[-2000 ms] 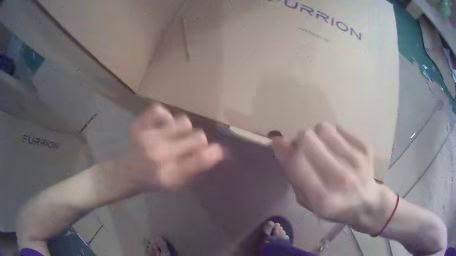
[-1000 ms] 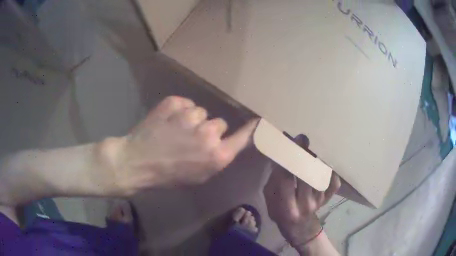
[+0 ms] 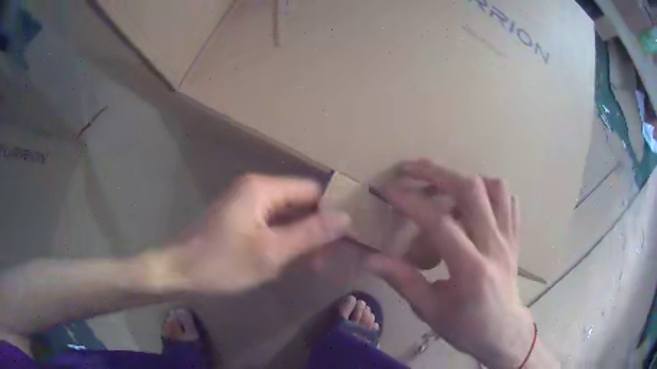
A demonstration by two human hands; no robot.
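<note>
A large brown carton (image 3: pixel 346 86) with dark FURRION print lies in front of me, its near edge running diagonally down to the right. A small brown tuck tab (image 3: pixel 360 211) sticks out at that edge. My left hand (image 3: pixel 266 241) is blurred, with thumb and forefinger at the tab's left end; pinching it looks likely. My right hand (image 3: pixel 461 252) is spread over the tab's right part, fingers on the carton's top face and thumb below the tab. Its fingers hide that part of the tab and the slot.
Brown cardboard with faint FURRION print (image 3: pixel 25 156) lies on the left. My sandalled feet (image 3: pixel 359 313) stand below on flat cardboard. Green floor (image 3: pixel 612 108) and other cardboard show at the right. Another brown carton panel (image 3: pixel 166 32) rises at the upper left.
My right hand has come from under the edge to over the carton face and tab. My left hand has stayed by the tab's left end, its fingers now more open. The view has shifted.
</note>
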